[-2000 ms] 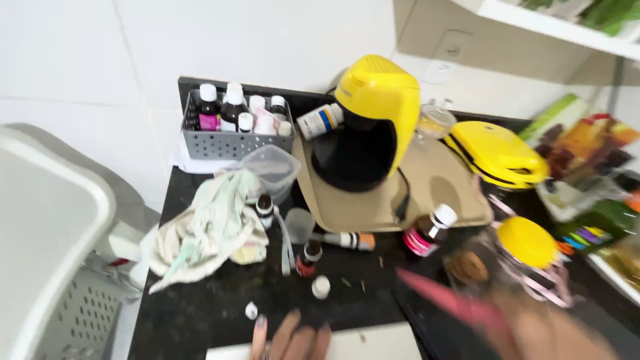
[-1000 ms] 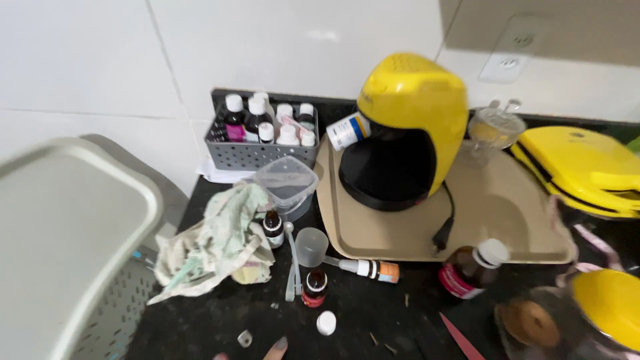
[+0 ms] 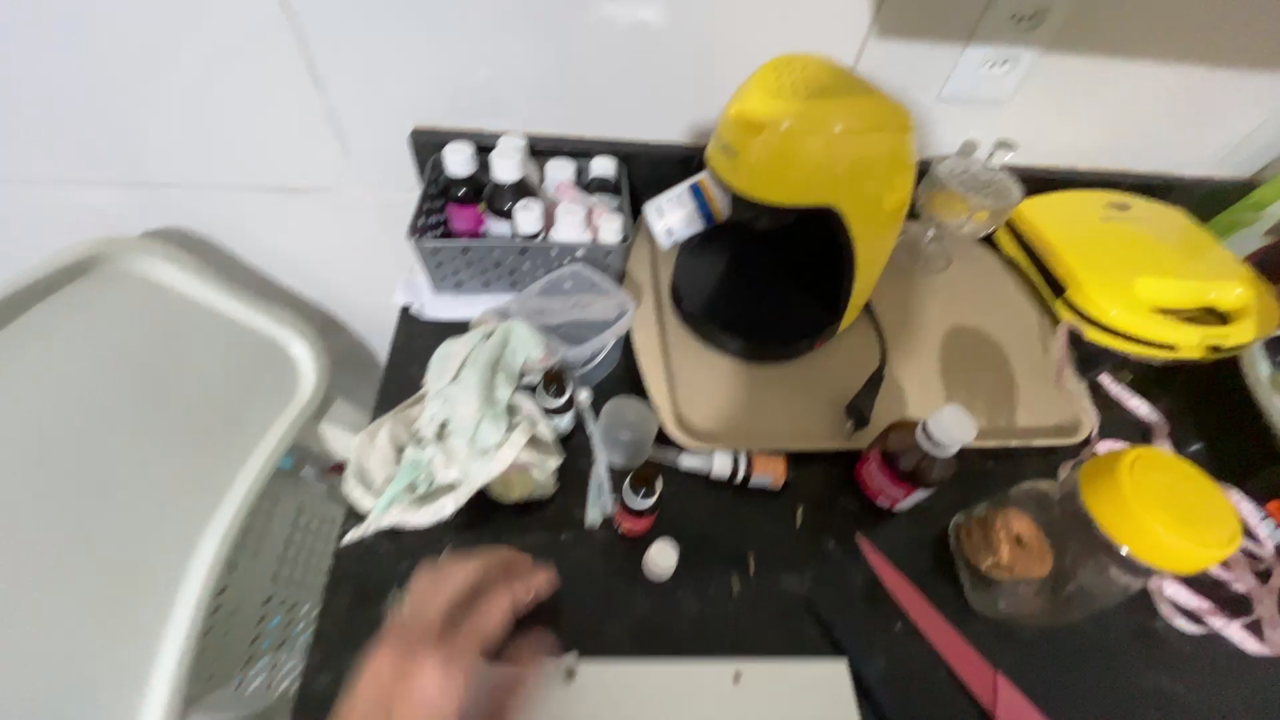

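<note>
My left hand (image 3: pixel 455 630), blurred, is over the dark countertop at the left corner of a white board (image 3: pixel 700 690). Its fingers are bent; whether anything is between them cannot be told. Ahead of it lie a crumpled cloth (image 3: pixel 460 420), a white cap (image 3: pixel 660 559) and a small open brown bottle (image 3: pixel 639 500) with a red label. Near these are a clear measuring cup (image 3: pixel 627 430), a slim plastic dropper or syringe (image 3: pixel 597 470) and another open brown bottle (image 3: pixel 555 395). A pink-bladed knife (image 3: pixel 930 620) lies right of the board. My right hand is out of view.
Behind stand a grey basket (image 3: pixel 520 262) of bottles and a yellow coffee maker (image 3: pixel 810 150) on a beige tray (image 3: pixel 760 410). On the right are a capped brown bottle (image 3: pixel 910 460), a yellow-lidded jar (image 3: pixel 1050 560) and a yellow sandwich maker (image 3: pixel 1140 270). A pale plastic surface (image 3: pixel 150 450) borders the left.
My right hand, seen blurred beside the pink knife two seconds ago, has left the view. My left hand, only fingertips a second ago, now shows more fully at the lower left.
</note>
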